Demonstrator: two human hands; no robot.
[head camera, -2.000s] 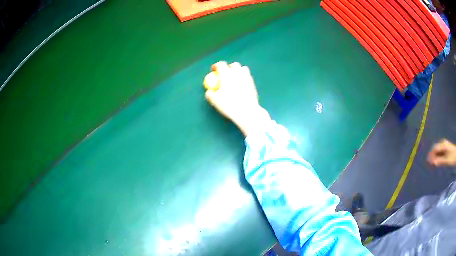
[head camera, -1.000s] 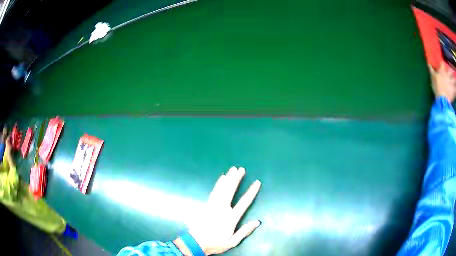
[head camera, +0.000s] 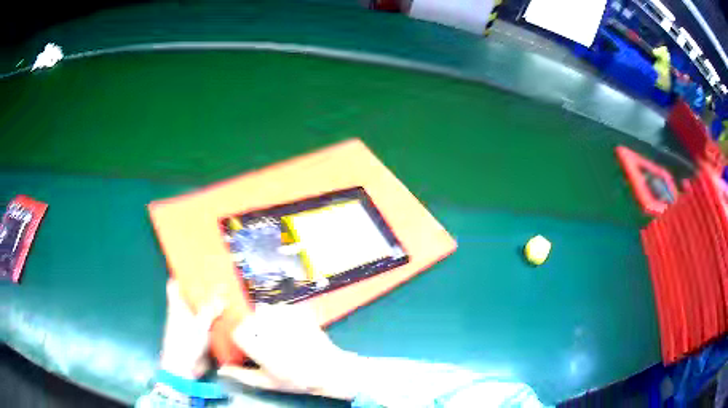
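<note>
An orange-red foam tray (head camera: 399, 215) lies tilted in front of me, its near-left corner towards me. An open tablet (head camera: 319, 243) sits in it, with a white battery (head camera: 341, 231) with yellow edges on the right and a blue-silver board (head camera: 261, 253) on the left. My left hand (head camera: 190, 327), with a blue wrist strap, holds the tray's near-left edge. My right hand (head camera: 283, 339) is at the near edge beside it, blurred and overexposed. The fingers are partly hidden and hard to make out. A yellow ball (head camera: 537, 250) lies on the green surface to the right.
A stack of red foam trays (head camera: 690, 275) stands at the right edge. Another red tray (head camera: 645, 182) lies behind it. A red-edged tray with dark contents (head camera: 19, 237) is at the far left. A white scrap (head camera: 48, 57) lies at the back left.
The foam tray with the tablet, held by my right hand at the far right a second ago, is now in front of me. My left hand has moved from the bare surface onto the tray.
</note>
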